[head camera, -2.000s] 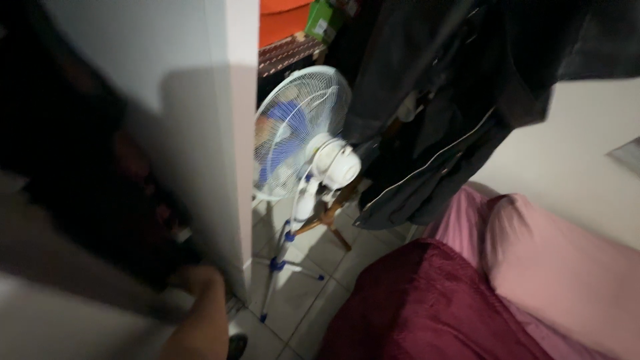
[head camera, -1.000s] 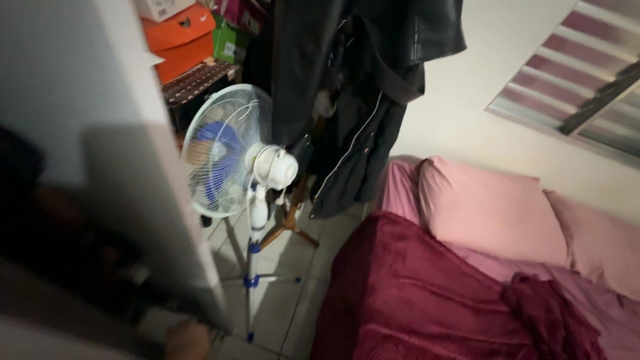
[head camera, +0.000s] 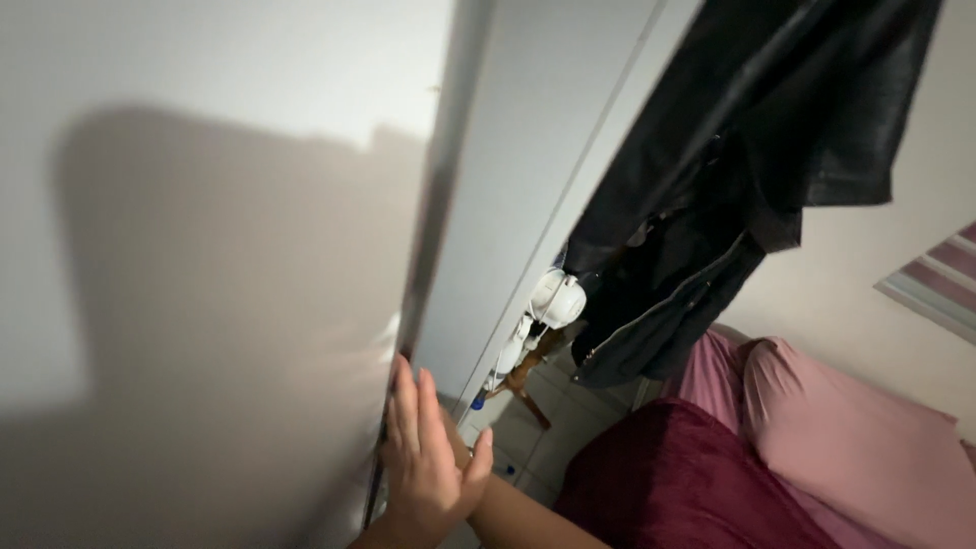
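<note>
A pale door or panel (head camera: 229, 252) fills the left side, with a dark vertical edge (head camera: 438, 175). My left hand (head camera: 431, 450) lies flat against the lower part of this edge, its fingers extended upward and its thumb apart, with nothing held. My right forearm (head camera: 526, 515) comes in from the bottom right and passes behind the left hand. The right hand itself is mostly hidden there, so its grip cannot be made out. Just right of the edge stands a second pale upright panel (head camera: 518, 168).
Behind the upright panel, the white motor housing of a stand fan (head camera: 560, 297) shows beside a wooden stand's leg (head camera: 530, 404) on the tiled floor (head camera: 595, 415). Dark garments (head camera: 671, 259) hang nearby. At right are a bed with a burgundy blanket (head camera: 656, 473), a pink pillow (head camera: 854, 435) and a slatted window (head camera: 945, 274).
The pale door surface now fills the left, where a dark opening showed. Most of the fan is now hidden behind the panel. Both arms are in view, at the door's edge.
</note>
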